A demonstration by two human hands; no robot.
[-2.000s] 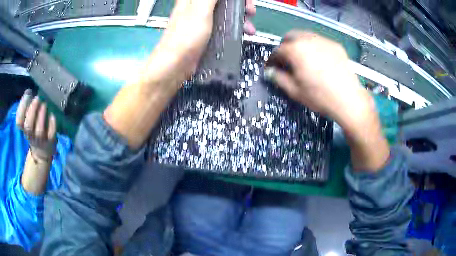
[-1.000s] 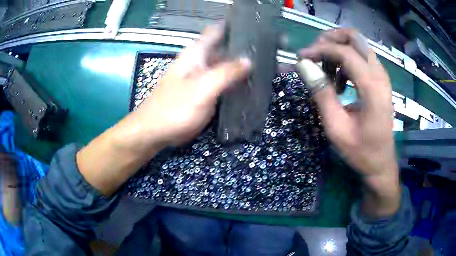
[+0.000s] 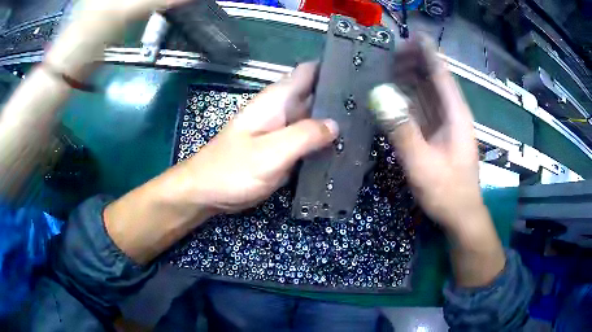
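A long dark metal plate (image 3: 337, 123) with a row of holes along its face and two larger round holes at its far end is held above the nut tray. My left hand (image 3: 259, 139) grips its left side, thumb on the face. My right hand (image 3: 431, 136) is at the plate's right side, blurred, with a pale wrap (image 3: 389, 105) on the thumb; whether it holds a nut cannot be told. The black tray (image 3: 280, 285) below is full of small silvery hex nuts (image 3: 253, 243).
The tray lies on the green bench (image 3: 104, 146). Beyond it runs a metal-railed conveyor (image 3: 259, 71). A neighbour's arm (image 3: 58, 81) reaches across at upper left, its hand near a dark plate (image 3: 208, 32). A red item (image 3: 347, 9) is at the far side.
The held plate has come nearer and lower, and its holed face now shows clearly. The neighbour's arm has reached in at upper left, and the bar on the left bench has gone from its place.
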